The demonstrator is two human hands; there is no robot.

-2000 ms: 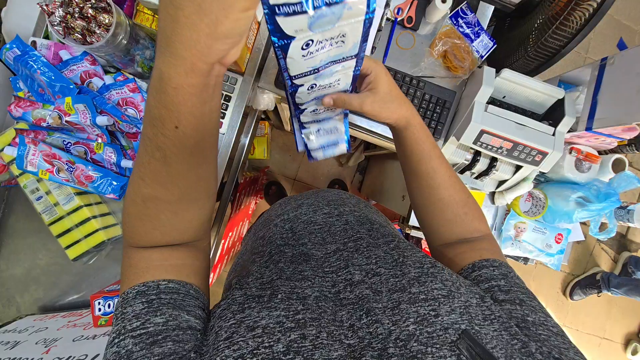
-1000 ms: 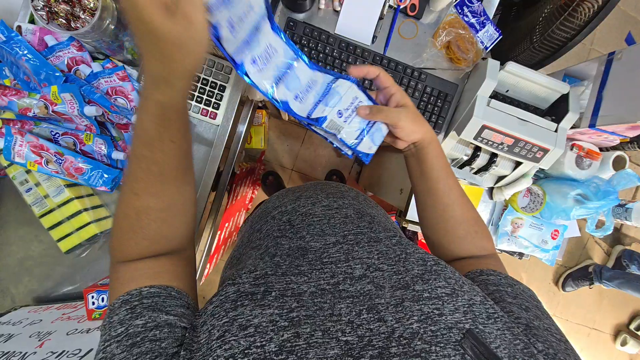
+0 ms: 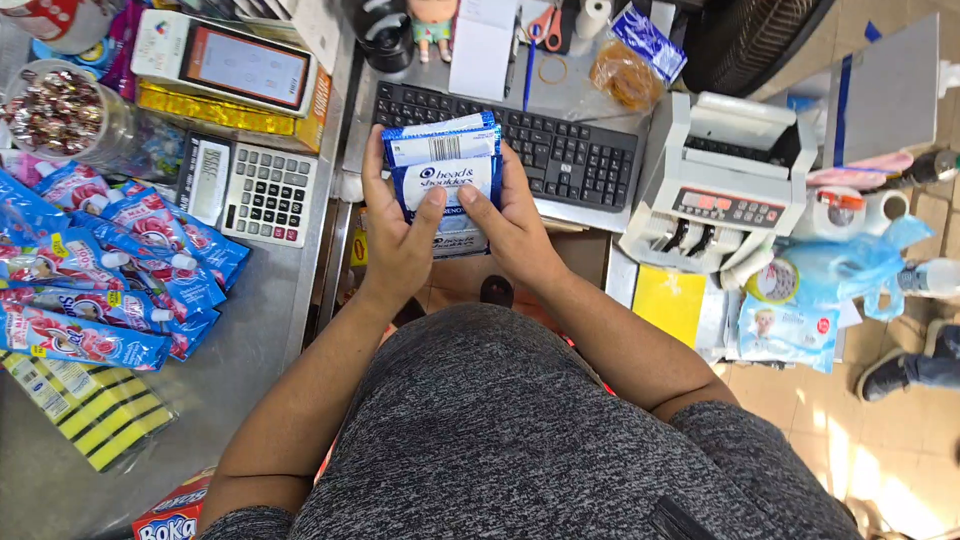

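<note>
Between my two hands is a strip of blue and white Head & Shoulders shampoo sachets [image 3: 445,177], folded into a stack in front of the black computer keyboard [image 3: 559,154]. My left hand [image 3: 401,232] grips its left edge with the thumb on the front. My right hand [image 3: 517,217] grips the right edge, its thumb also on the front. One barcode shows near the top of the stack. The undersides and most fingers behind the stack are hidden.
Blue and pink pouches [image 3: 90,322], a sponge pack [image 3: 97,412], a calculator [image 3: 251,191] and a candy jar [image 3: 56,112] lie left. A banknote counter [image 3: 716,187] stands right, near a blue plastic bag [image 3: 840,255]. A person's shoe [image 3: 885,375] is on the floor far right.
The long sachet strip, stretched out between my hands a second ago, is now folded into a short stack. My left hand has come down from the upper left to meet my right hand.
</note>
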